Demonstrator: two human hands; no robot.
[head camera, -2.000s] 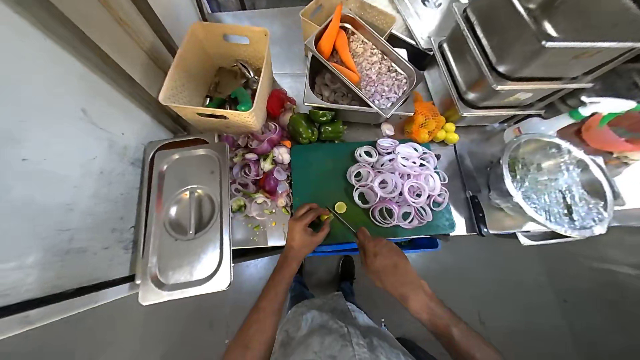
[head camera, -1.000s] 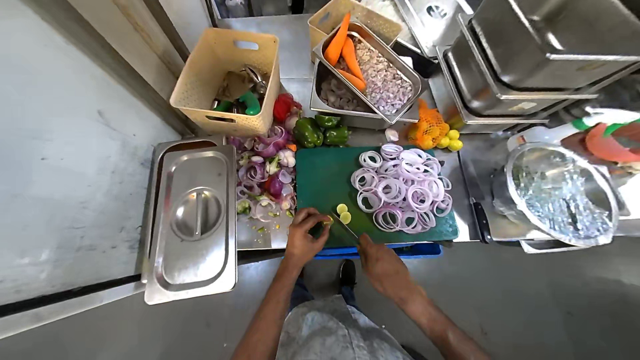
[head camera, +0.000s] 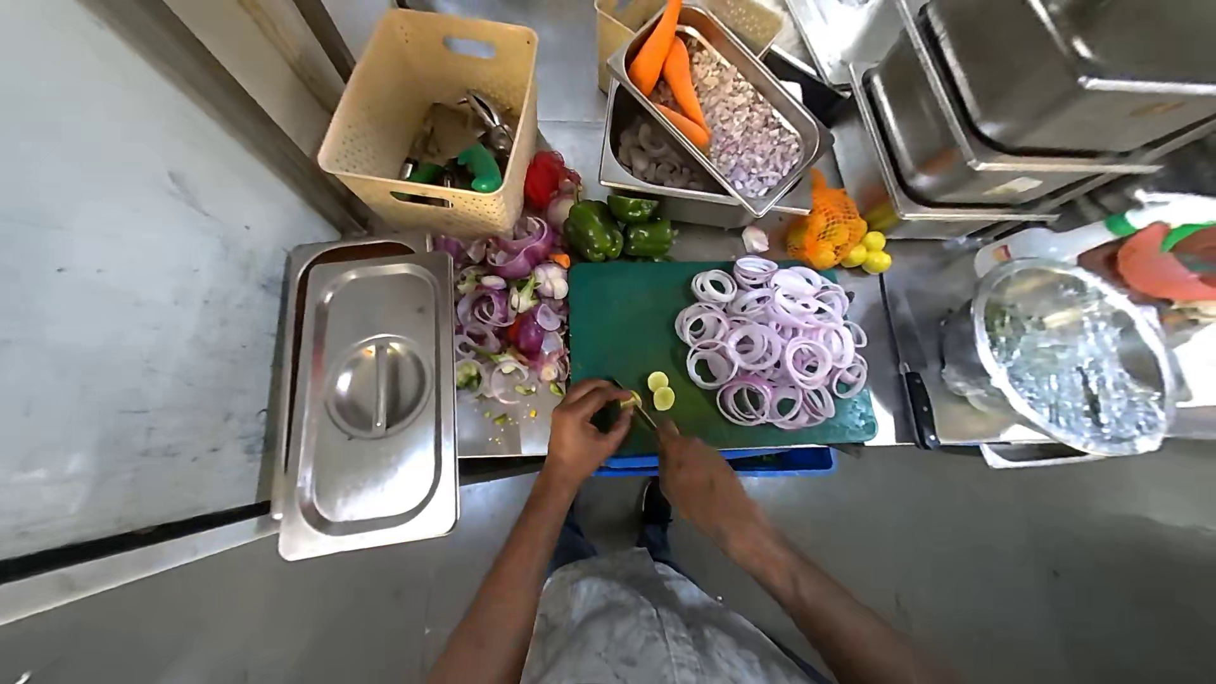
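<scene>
Near the front edge of a green cutting board (head camera: 617, 313), my left hand (head camera: 587, 429) pinches a small piece of lime (head camera: 628, 403) between thumb and fingers. My right hand (head camera: 701, 475) grips a small knife (head camera: 646, 416), whose blade reaches to the lime piece; most of the handle is hidden in the fist. Two round lime slices (head camera: 663, 397) lie on the board just beyond the blade. A large pile of sliced onion rings (head camera: 760, 347) covers the board's right part.
Onion peels and trimmings (head camera: 518, 313) lie left of the board, beside a lidded steel pan (head camera: 380, 475). Behind stand a beige basket (head camera: 351, 123), green peppers (head camera: 594, 231) and a steel pan of chopped onion (head camera: 750, 123). Limes (head camera: 876, 261), another knife (head camera: 919, 408) and a foil-covered pot (head camera: 1073, 351) are at right.
One lime slice lay on the board two seconds ago; two lie there now. Both hands have stayed at the front edge of the board.
</scene>
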